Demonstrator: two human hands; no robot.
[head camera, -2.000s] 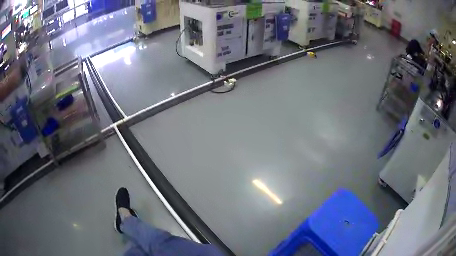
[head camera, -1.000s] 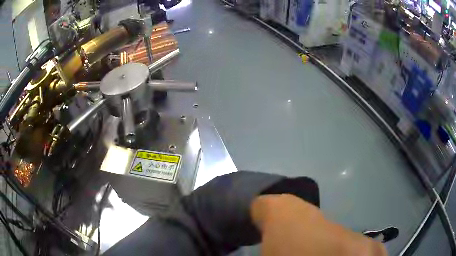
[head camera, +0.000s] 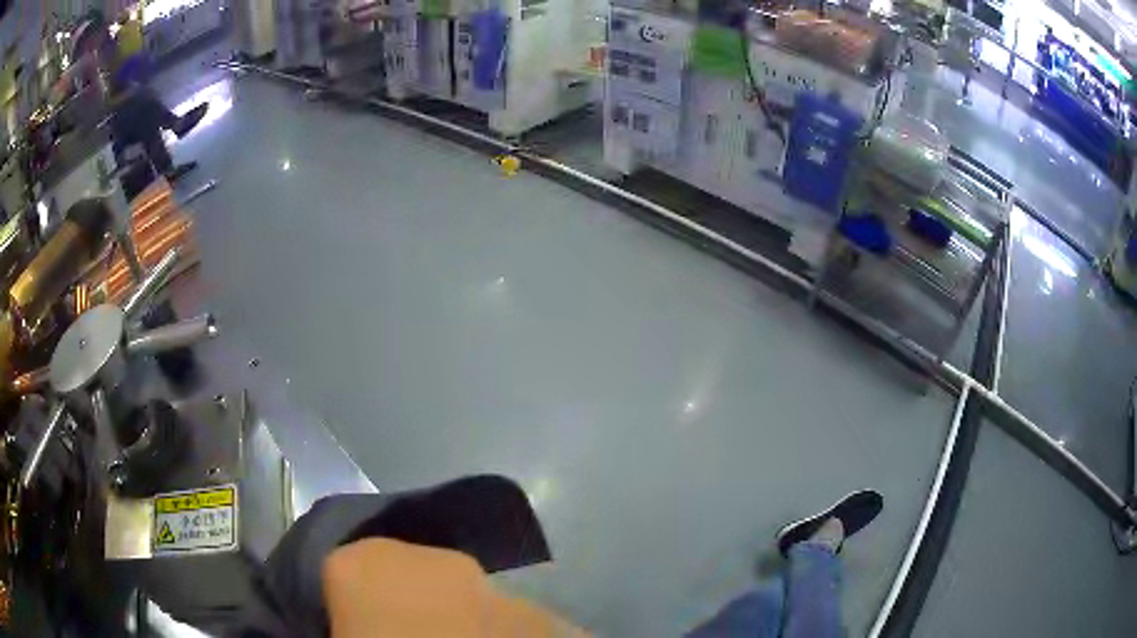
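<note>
A bare hand (head camera: 418, 596) in a dark sleeve is large, close and blurred at the bottom, left of centre. The arm comes in from the left, so I take it as my left hand. Its fingers are cut off or unclear, so any grip is hidden. My right hand is not in view. At the left edge the rotary fixture (head camera: 90, 349) has a round silver hub with radiating arms. Its grey fixture base (head camera: 259, 480) bears a yellow-and-white label (head camera: 195, 521). Copper tubes (head camera: 152, 237) lie in a slanted bundle behind the hub.
A brass-coloured cylinder (head camera: 50, 268) is at the far left. Grey floor (head camera: 524, 337) spreads ahead, crossed by a floor conduit (head camera: 736, 243). White machine cabinets (head camera: 642, 94) and a wire cart (head camera: 916, 274) stand beyond it. A person (head camera: 150, 125) is at the upper left. My shoe (head camera: 842, 517) shows below.
The view first swung from the floor and a blue stool to the fixture, then turned right. The fixture and my hand now sit further left in the picture; the cart and conduits show more.
</note>
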